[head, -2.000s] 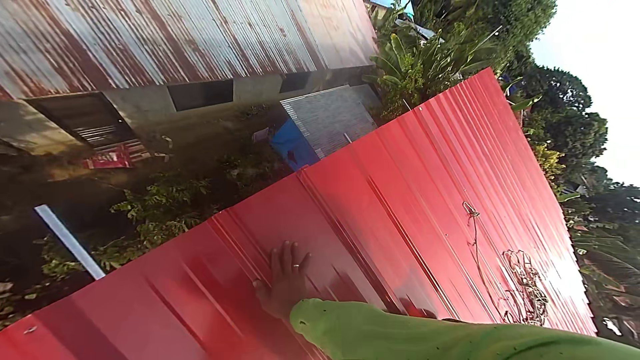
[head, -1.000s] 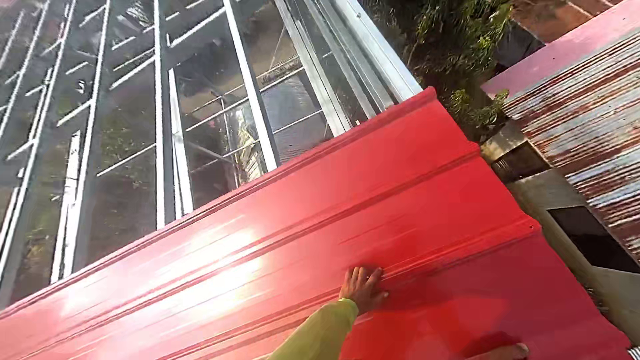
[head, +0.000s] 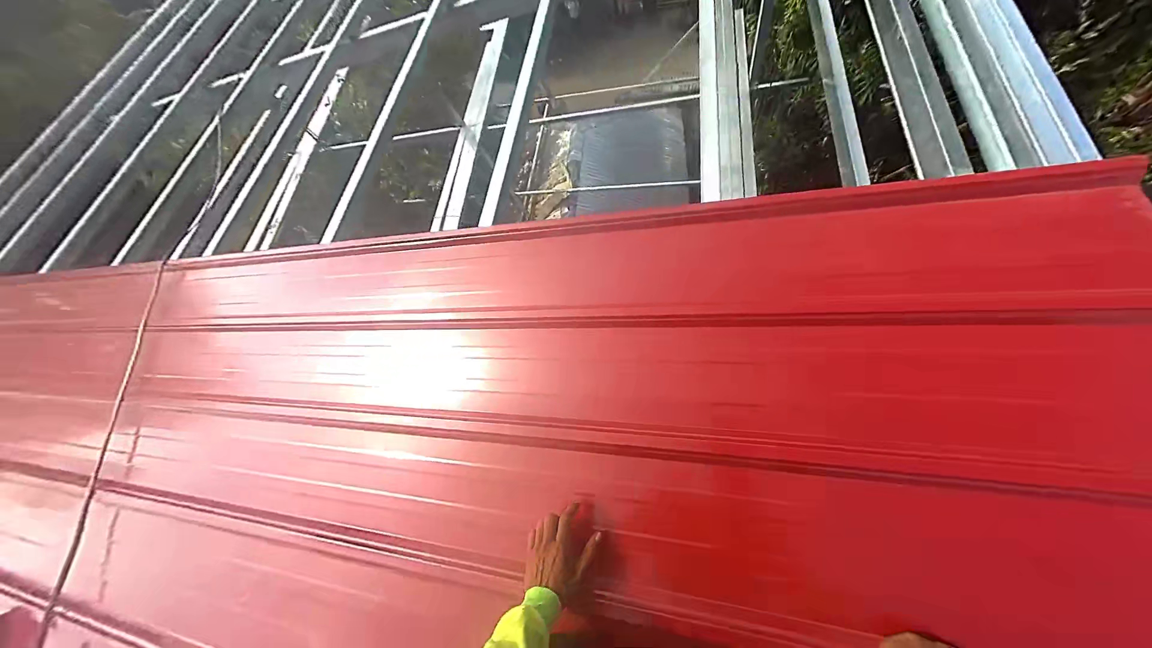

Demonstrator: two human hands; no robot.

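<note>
Red ribbed metal roofing sheets (head: 810, 387) fill the lower part of the head view. My left hand (head: 560, 551), in a bright yellow-green sleeve, rests palm down on the red metal beside a raised rib, fingers spread and holding nothing. Only a small part of my right hand (head: 913, 640) shows at the bottom edge, right of my left hand; its fingers are hidden. A thin cord (head: 115, 418) runs across the sheets at the left and on over the frame.
Beyond the sheet's upper edge lies an open roof frame of metal purlins (head: 517, 117) with gaps to the ground far below. Thicker metal channels (head: 918, 90) stand at the upper right, with foliage (head: 1111, 81) past them.
The view has swung strongly from the neighbouring rusty roof to the open frame. My left hand remains flat on red roofing. The cord across the left was not visible one second ago.
</note>
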